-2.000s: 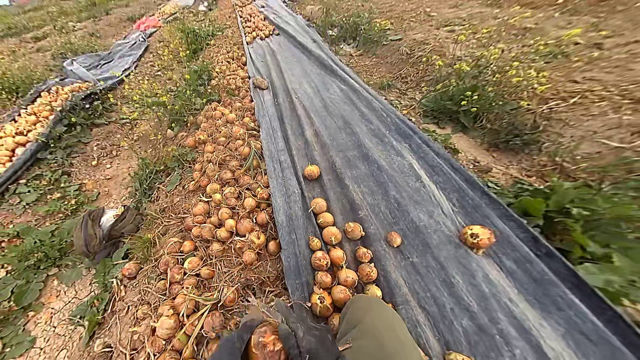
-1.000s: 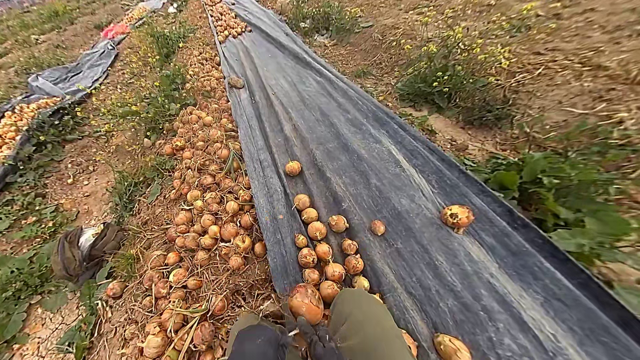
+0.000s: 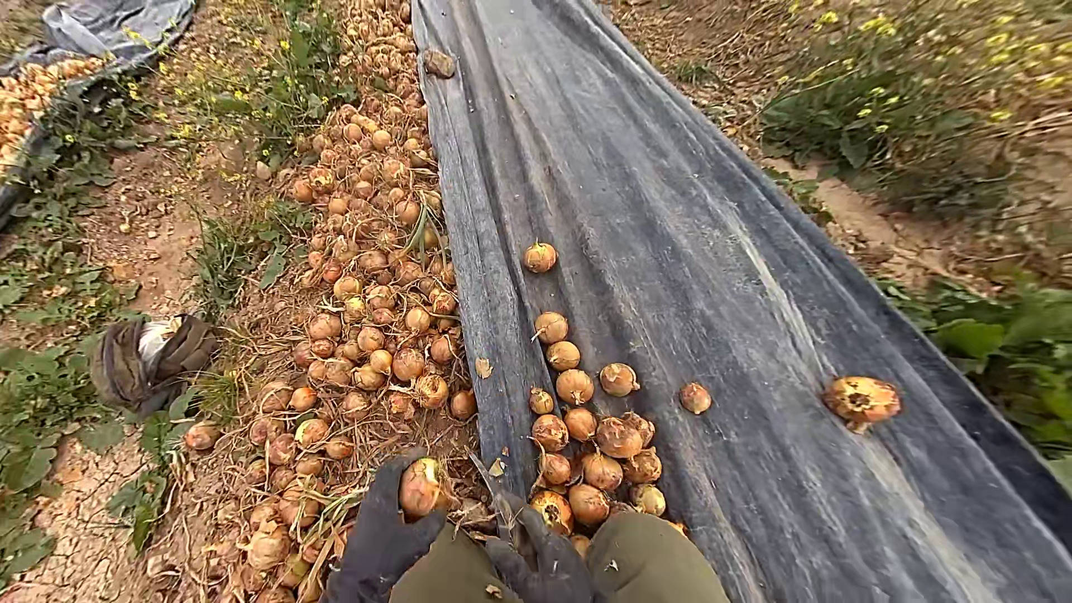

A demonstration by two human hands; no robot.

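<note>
My left hand point(image 3: 387, 523), in a dark glove, grips an onion point(image 3: 424, 487) at the bottom of the view, beside the pulled onions. My right hand point(image 3: 540, 553), also gloved, lies between my knees, closed around a tool with a narrow metal blade point(image 3: 494, 486), perhaps shears; its handle is hidden. To the left a long row of onions point(image 3: 408, 364) with dry stalks lies on the soil. On the grey fabric sheet point(image 3: 670, 251), right of my hands, a cluster of onions point(image 3: 603, 471) rests against my knee. A larger, partly peeled onion point(image 3: 863, 400) lies apart on the right.
A crumpled dark cloth bundle point(image 3: 151, 360) lies on the soil at left. A stone point(image 3: 439, 64) sits on the sheet's left edge. Another sheet point(image 3: 117, 29) with onions is at the upper left. Weeds point(image 3: 871, 109) with yellow flowers grow along the right side.
One second ago a large onion showed above my right hand, near the cluster; now my left hand holds an onion further left. The metal blade has come into sight. The view has tilted down.
</note>
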